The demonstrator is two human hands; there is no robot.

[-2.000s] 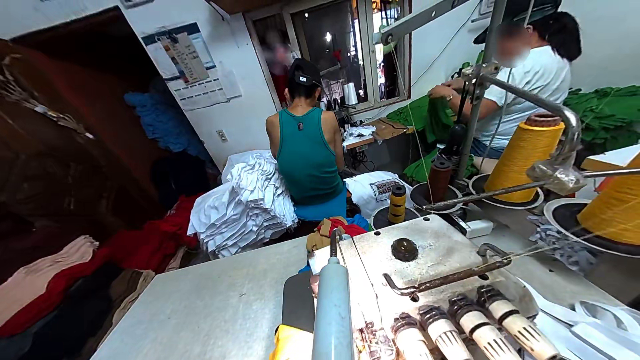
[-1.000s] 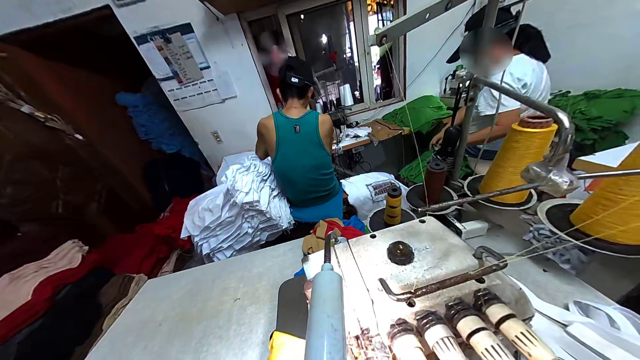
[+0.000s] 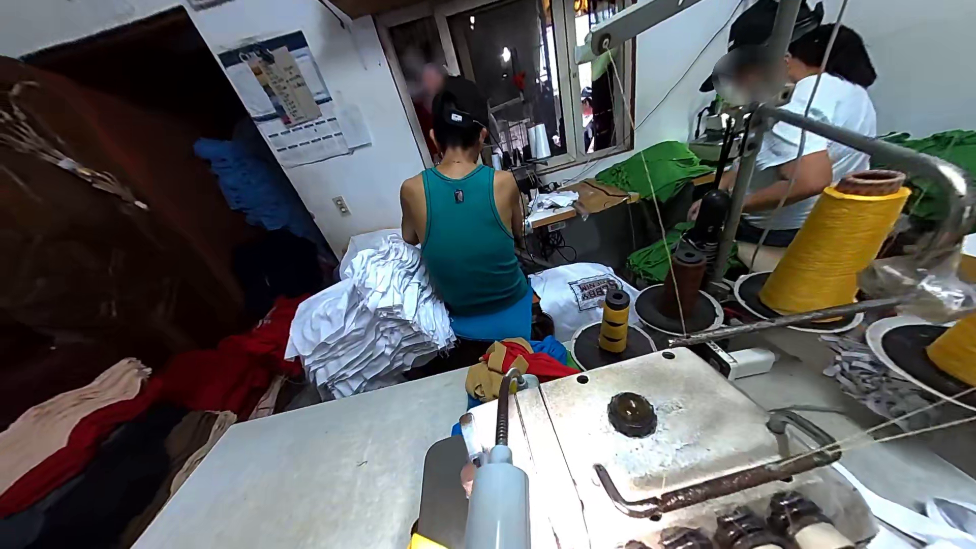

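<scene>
Neither my left hand nor my right hand can be made out. A small skin-coloured patch shows behind the grey lamp tube [image 3: 497, 496], too little to name surely. In front of me stands an industrial sewing machine [image 3: 686, 412] with a dark round cap on its white top and a bent metal thread bar [image 3: 732, 488]. Tension knobs [image 3: 747, 530] line its near side. Yellow fabric [image 3: 425, 541] peeks out at the bottom edge beside a grey machine plate [image 3: 442, 488]. Yellow thread cones [image 3: 835, 252] stand at the right on round holders.
The pale table [image 3: 305, 457] spreads to the left of the machine. Beyond it, a person in a teal tank top [image 3: 469, 236] sits by a stack of white fabric [image 3: 374, 313]. Another person in white [image 3: 816, 145] works at the back right near green fabric [image 3: 656, 171]. Red fabric [image 3: 236, 374] lies left.
The person in white at the back right has leaned forward, head lower than two seconds ago. The view has shifted slightly.
</scene>
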